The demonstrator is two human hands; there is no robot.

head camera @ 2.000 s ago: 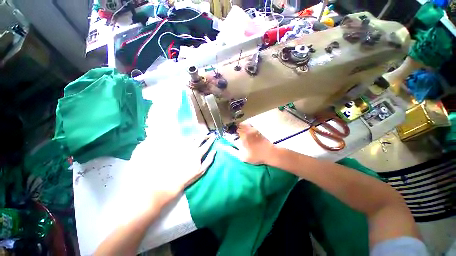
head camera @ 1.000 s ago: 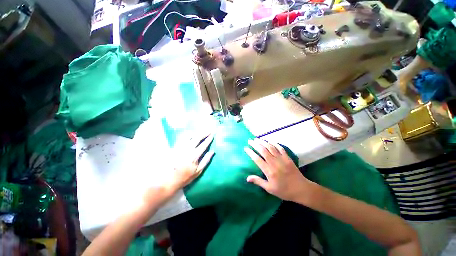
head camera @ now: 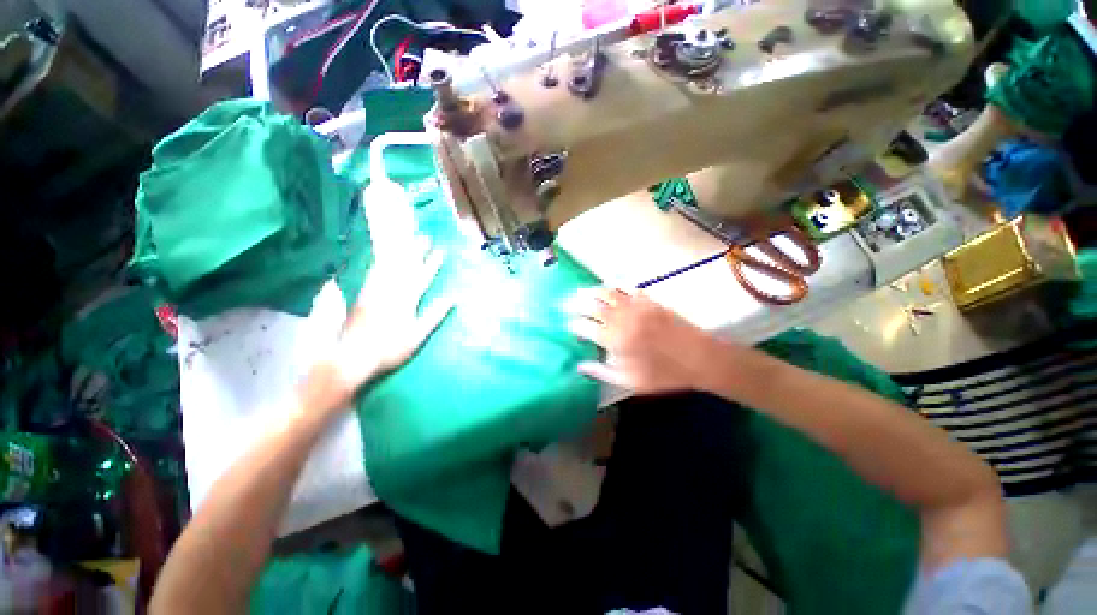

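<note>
A green garment panel (head camera: pixel 481 396) lies on the white machine table, bleached pale by the lamp near the needle, and its front part hangs over the edge. The sewing machine's needle area (head camera: pixel 517 246) stands over its back part. My left hand (head camera: pixel 391 318) lies flat on the panel's left side, fingers apart, partly washed out by glare. My right hand (head camera: pixel 632 342) rests on the panel's right edge, right of the needle. Whether its fingers pinch the cloth is not clear.
A stack of green pieces (head camera: pixel 229 216) stands at the left of the table. Orange-handled scissors (head camera: pixel 776 267) lie under the machine arm (head camera: pixel 722 108), near a small parts tray (head camera: pixel 900 222). A gold tin (head camera: pixel 989 264) is at far right. A green heap (head camera: pixel 830 481) hangs below the table's right side.
The green panel now spreads further left and back, past the needle. My left hand has moved left with it. My right hand has moved slightly left. The camera view has shifted.
</note>
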